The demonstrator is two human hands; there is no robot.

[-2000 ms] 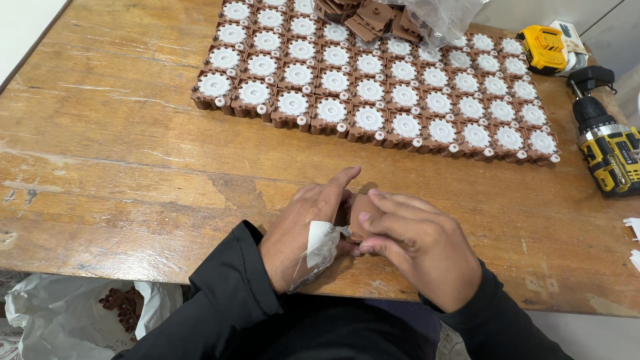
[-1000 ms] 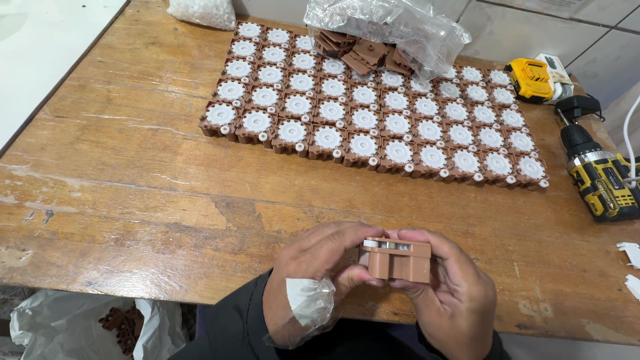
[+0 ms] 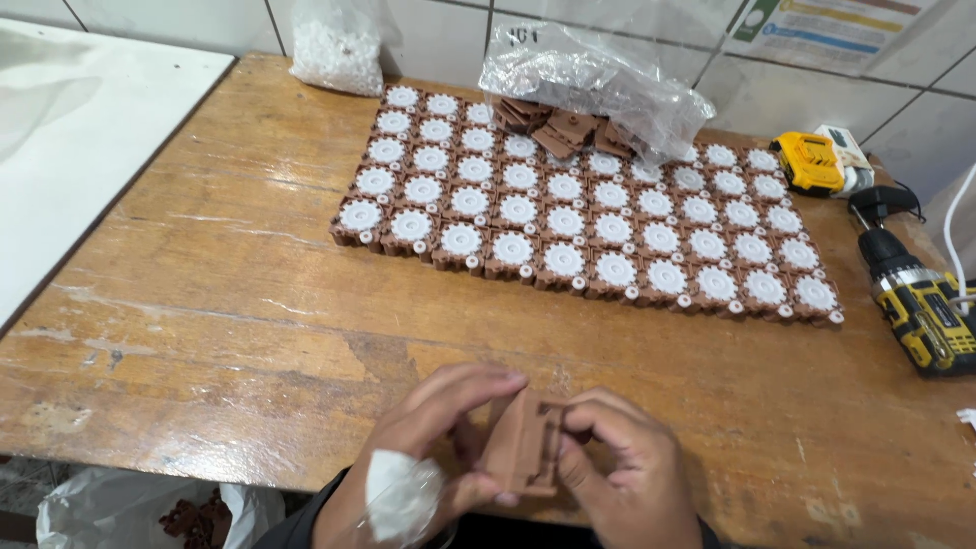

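Near the table's front edge, my left hand grips a brown plastic housing from its left side, fingers over the top and thumb below. My right hand pinches the slotted right side of the same piece between thumb and index finger. White tape and clear film are stuck on the back of my left hand. Beyond both hands lies a block of brown housings with white plastic gears, set in rows. Loose brown plastic plates lie on its far side, partly under a clear plastic bag.
A bag of small white parts stands at the back by the tiled wall. To the right are a yellow battery, a black charger plug and a cordless drill. A white bag with brown parts is below the table at left.
The housing has been turned in my hands; a second ago white and metal parts showed at its top, now a slotted side faces up. The view has shifted, showing more wall.
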